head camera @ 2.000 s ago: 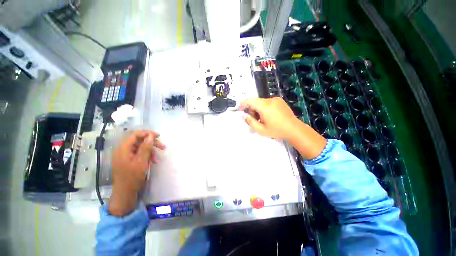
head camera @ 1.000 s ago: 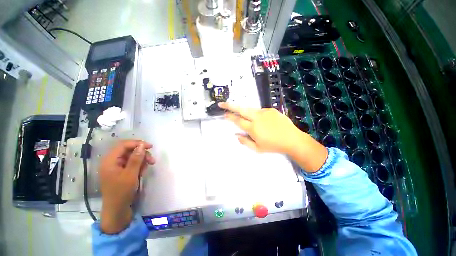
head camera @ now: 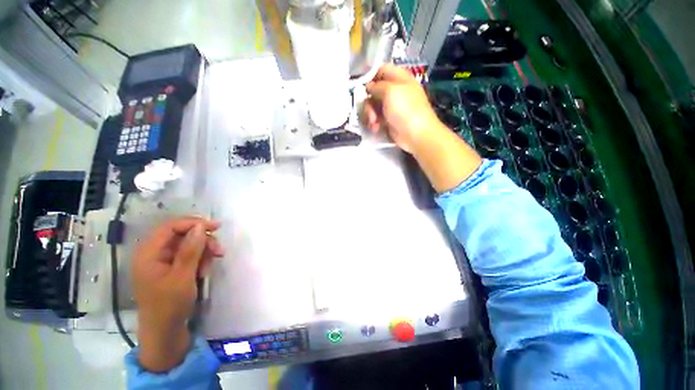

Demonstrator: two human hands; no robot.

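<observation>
The white machine head (head camera: 324, 68) stands over the fixture plate (head camera: 293, 126) and hides most of the fixture. A black disc (head camera: 336, 140) shows at the plate's front edge, just below the head. My right hand (head camera: 400, 107) is raised beside the head on its right, fingers bent towards it; whether it holds anything is hidden. My left hand (head camera: 171, 266) is over the left side of the machine bed, thumb and forefinger pinched together. A tiny bright spot shows at its fingertips, too small to name.
Small black screws (head camera: 251, 151) lie left of the fixture. The teach pendant (head camera: 145, 107) and a white wipe (head camera: 158, 176) are at the left. A red stop button (head camera: 401, 329) and green-ringed button (head camera: 334, 335) are in front. A blister tray (head camera: 545, 160) with black discs is right.
My right hand has moved from the black disc at the fixture's front up beside the machine head. The head now covers the fixture. My left hand stays pinched, slightly lower left in view.
</observation>
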